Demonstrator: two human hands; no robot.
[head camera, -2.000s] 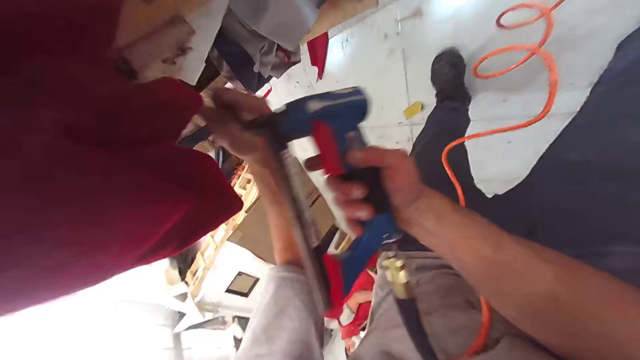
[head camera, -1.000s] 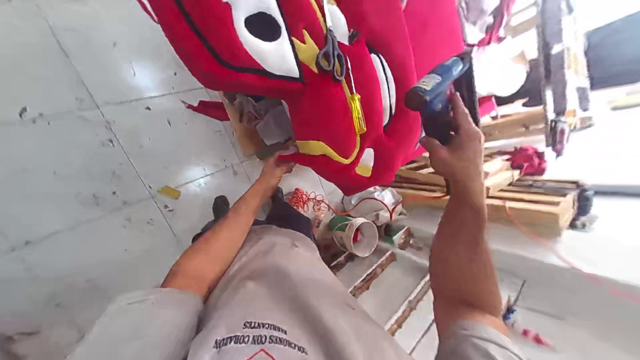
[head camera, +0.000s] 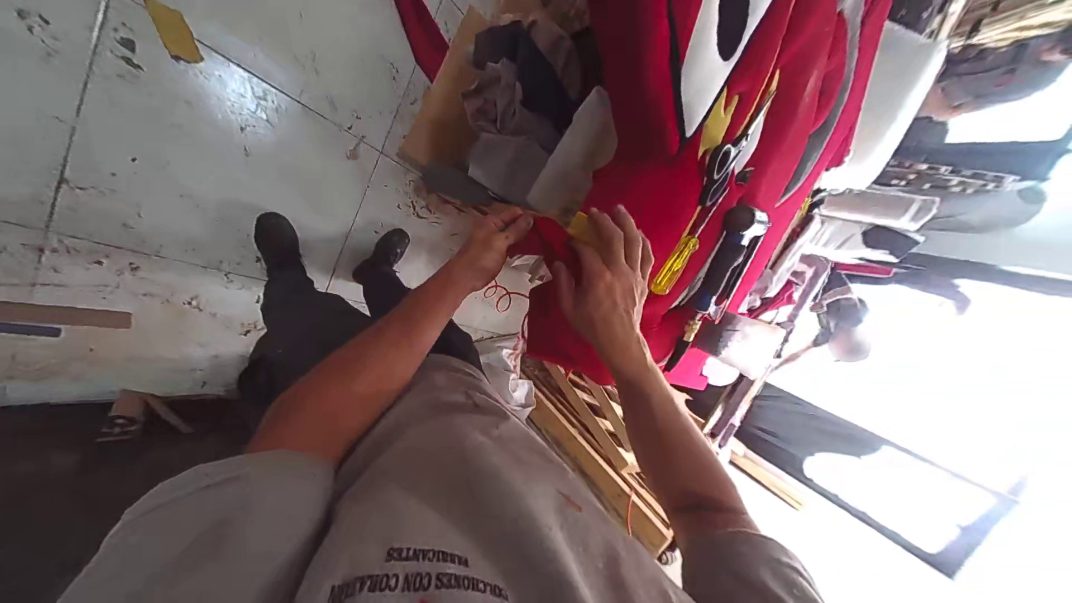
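Observation:
A large red plush-covered piece (head camera: 636, 184) with white, black and yellow appliqué fills the upper middle. My left hand (head camera: 494, 247) pinches the end of its red fabric flap (head camera: 548, 239) between thumb and fingers. Flat on the red cloth, beside a yellow patch, lies my right hand (head camera: 610, 280), fingers spread. To the right of it, black-handled scissors (head camera: 720, 172), a yellow-handled screwdriver (head camera: 675, 265) and a pneumatic stapler (head camera: 730, 260) with a brass hose fitting rest on the red piece.
A cardboard box (head camera: 440, 117) of fabric scraps (head camera: 523, 100) stands on the tiled floor beyond my hands. Wooden slats (head camera: 586, 444) lie below the red piece. A coiled orange air hose (head camera: 505, 297) hangs near my left hand. At upper right is another person (head camera: 997, 75).
The pneumatic stapler, in my right hand in both earlier frames, now lies on the red piece. My right hand has come down onto the cloth beside my left. The view has shifted.

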